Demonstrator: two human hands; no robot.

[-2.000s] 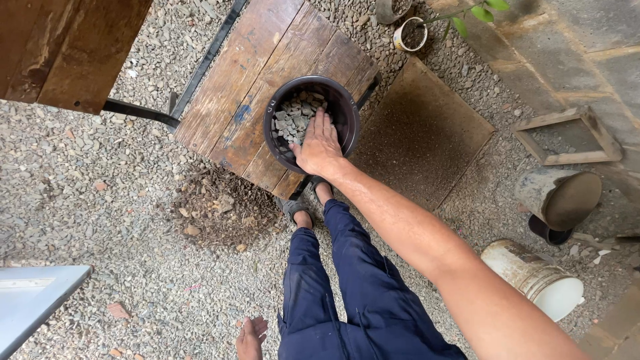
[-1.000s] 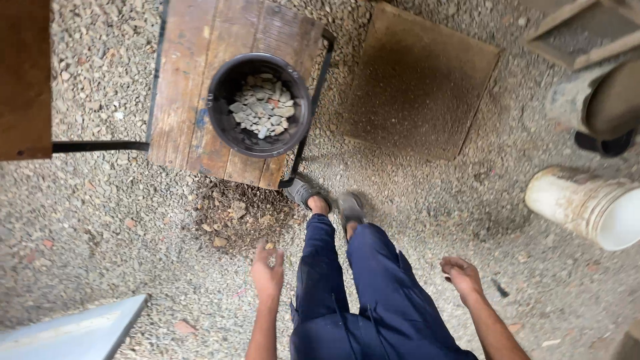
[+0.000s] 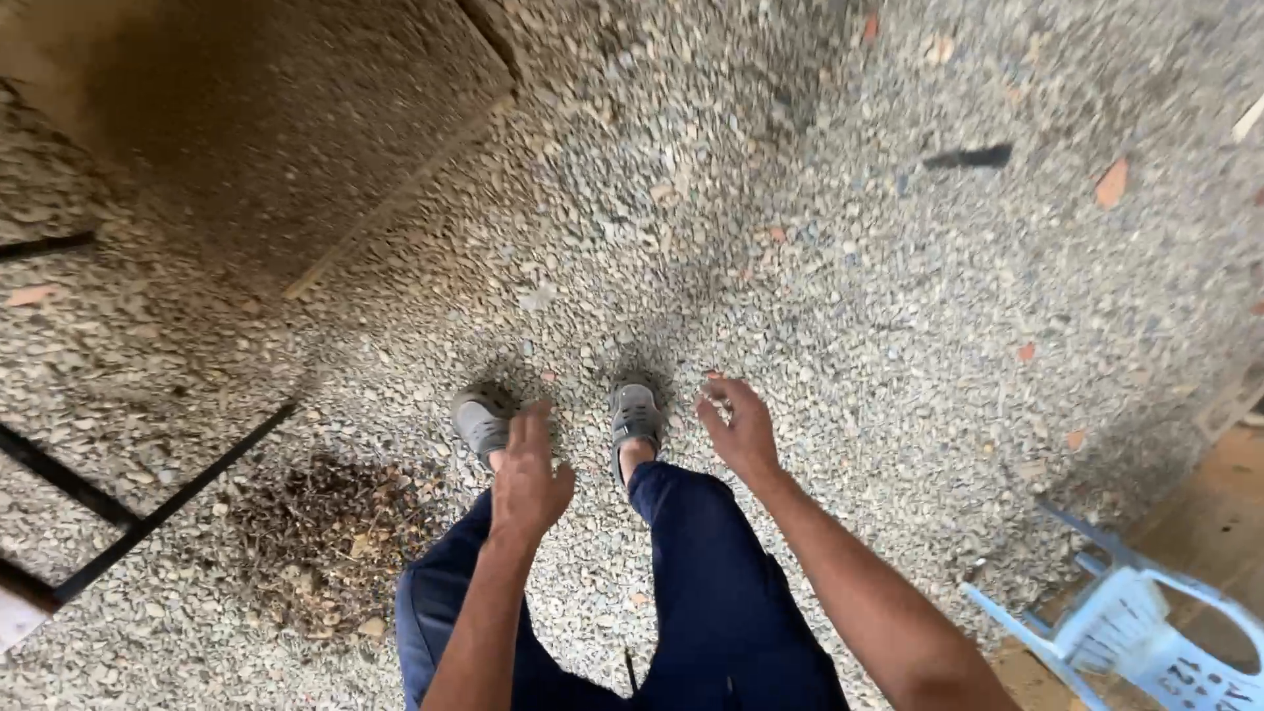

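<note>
My left hand (image 3: 530, 474) hangs over my left leg and shoe, palm down, with its fingers extended and nothing in it. To its right, my right hand (image 3: 739, 425) is held above the gravel beside my other shoe, fingers curved and apart, also holding nothing. Below them are my grey clogs, the left one (image 3: 484, 420) and the right one (image 3: 635, 413), standing on the gravel (image 3: 839, 326). Both hands are in the air, well apart from each other. The dark bucket of stones is out of view.
A flat board with dark grit (image 3: 296, 128) lies at the upper left. Black metal bars (image 3: 178, 504) stand at the left, near a heap of dry plant debris (image 3: 326, 543). A light blue plastic chair (image 3: 1126, 612) is at the lower right. A dark scrap (image 3: 970, 157) lies on the gravel.
Two seconds ago my right hand was in the bucket of stones on the wooden table; one second ago both hands were out of it. The view has since swung away from the bucket and table.
</note>
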